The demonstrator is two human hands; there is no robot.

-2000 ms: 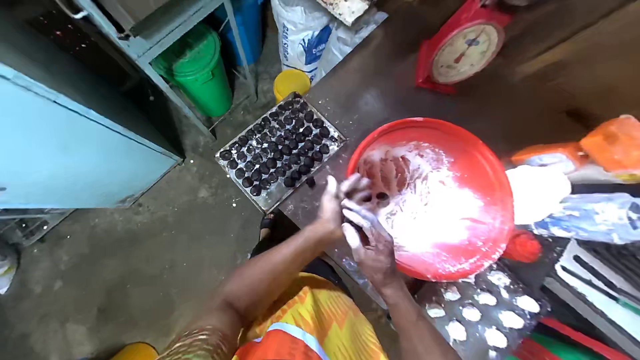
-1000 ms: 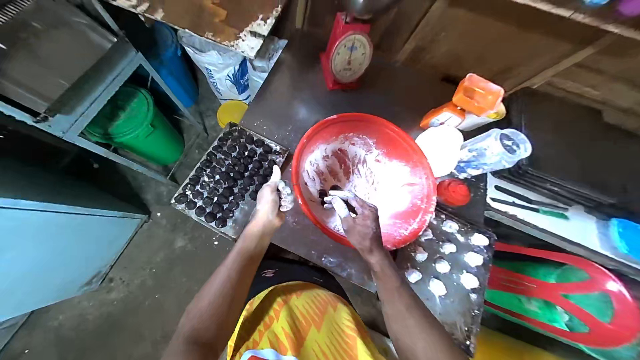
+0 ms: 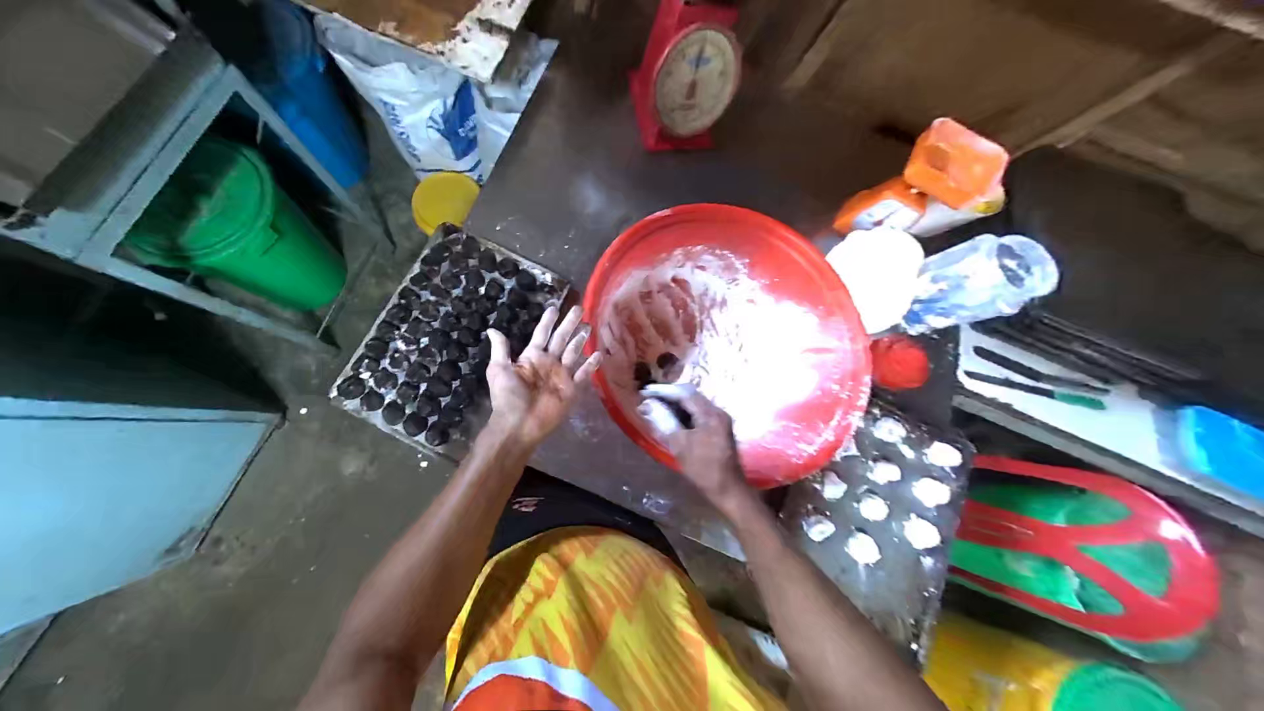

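Observation:
My left hand [image 3: 539,380] is palm up with spread fingers, holding nothing, between a tray of dark balls [image 3: 449,341] and a red plastic basin [image 3: 726,222]. White powder coats the basin's inside, and a few dark balls [image 3: 668,361] lie at its near left. My right hand [image 3: 696,420], its fingertips white with powder, reaches over the basin's near rim with curled fingers around something dark; whether it grips a ball is unclear. Right of the basin, a metal tray [image 3: 889,583] bears several white-coated balls [image 3: 873,507].
Behind the basin stands a red dial scale [image 3: 691,79]. At the right are a clear plastic bottle [image 3: 987,279], an orange container [image 3: 956,163], a white round item [image 3: 876,276] and a red plastic chair [image 3: 1096,563]. A green bin [image 3: 237,222] stands at the far left.
My hands were together at the basin's near left edge two seconds ago; they are now apart, the left one turned palm up. The view has shifted.

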